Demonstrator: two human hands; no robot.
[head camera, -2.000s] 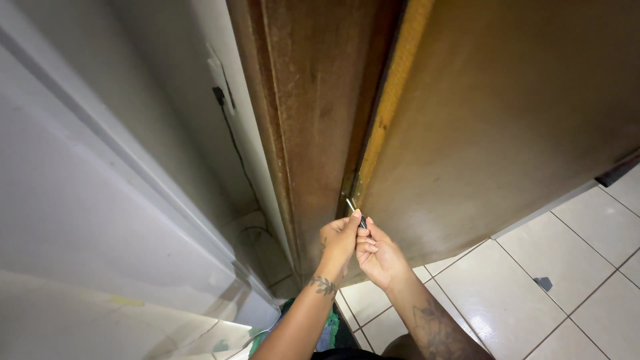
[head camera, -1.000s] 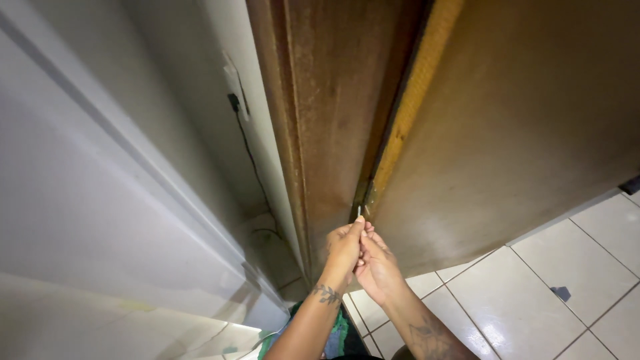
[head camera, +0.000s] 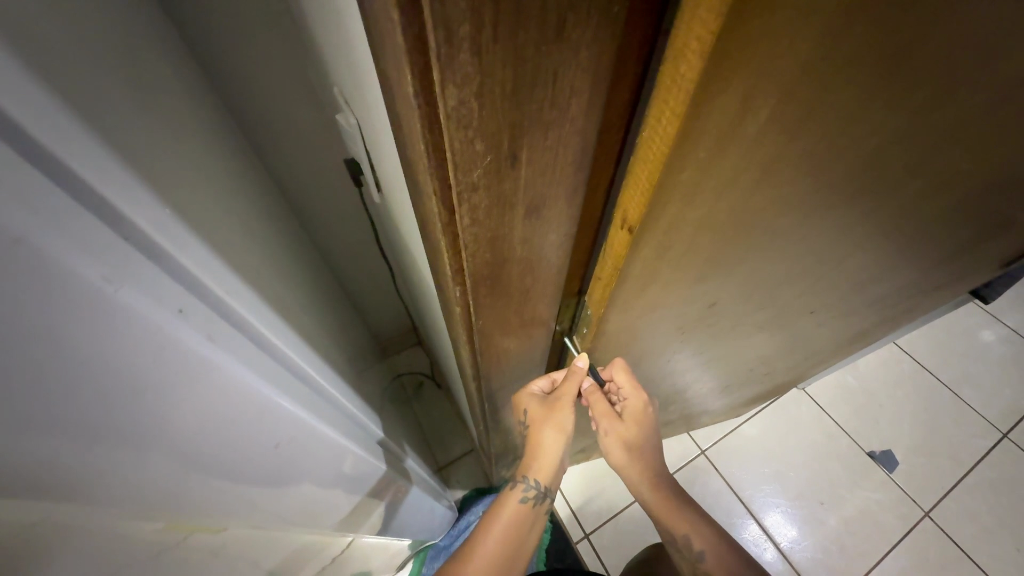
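Note:
A small tool with a thin metal shaft and a black handle, likely a screwdriver point(head camera: 594, 373), is between my hands. My right hand point(head camera: 628, 412) grips its handle. The thumb and fingers of my left hand point(head camera: 552, 404) pinch it near the shaft. Its tip points up and left at a metal hinge point(head camera: 582, 320) low on the edge of a brown wooden door point(head camera: 768, 200). Beside the hinge runs the wooden door frame point(head camera: 512, 176). Whether the tip touches a screw cannot be told.
A white appliance-like panel point(head camera: 160, 320) stands at the left. Behind it, a black plug point(head camera: 354, 172) with a cord sits in a wall outlet. A blue and green cloth point(head camera: 468, 520) lies below my left arm. A small grey piece point(head camera: 884, 460) lies on the tiled floor point(head camera: 784, 464).
The tool's shaft and black handle now show between my hands, where one second ago only a short tip showed. Both hands remain close together by the hinge.

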